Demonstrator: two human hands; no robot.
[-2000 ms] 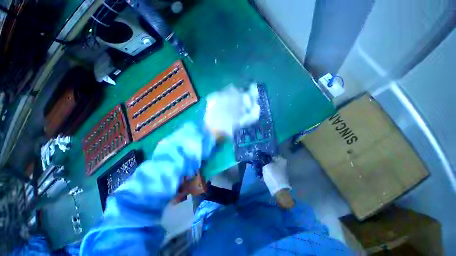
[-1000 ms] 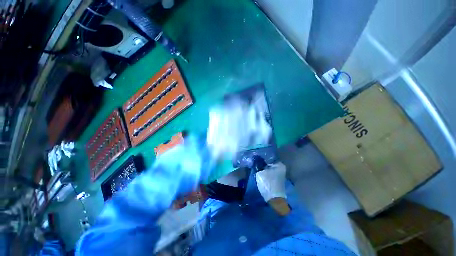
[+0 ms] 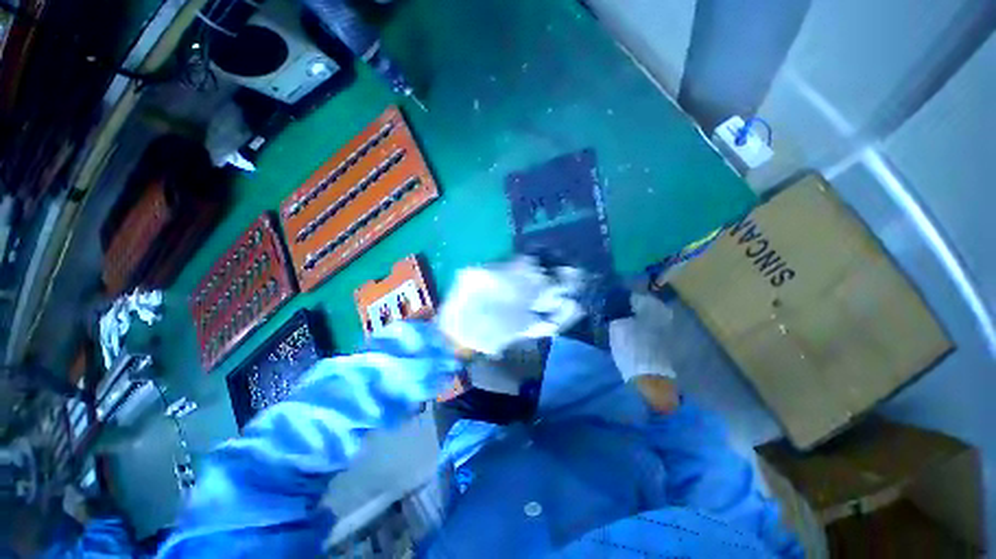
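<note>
A flat black fixture plate (image 3: 562,232) lies across the green-matted bench near its front edge. My left hand (image 3: 481,311), in a white glove, is over the plate's near left side with a crumpled white cloth (image 3: 555,297) in it. The blur hides the fingers. My right hand (image 3: 642,336), also white-gloved, is at the plate's near end, with its fingers against that end. A small orange jig (image 3: 377,293) holding white and silver pieces lies left of the plate, partly behind my left sleeve.
Two orange-brown component trays (image 3: 360,199) (image 3: 242,293) and a black parts tray (image 3: 257,377) lie at left. A pale controller (image 3: 286,74) and an electric screwdriver (image 3: 366,44) are at the rear. Silver bars (image 3: 115,382) are far left. A carton (image 3: 808,317) stands right of the bench.
My left hand and the cloth have moved off the plate's middle toward its near end, uncovering the plate's far part. The orange jig shows more fully. My right hand has moved slightly right and up.
</note>
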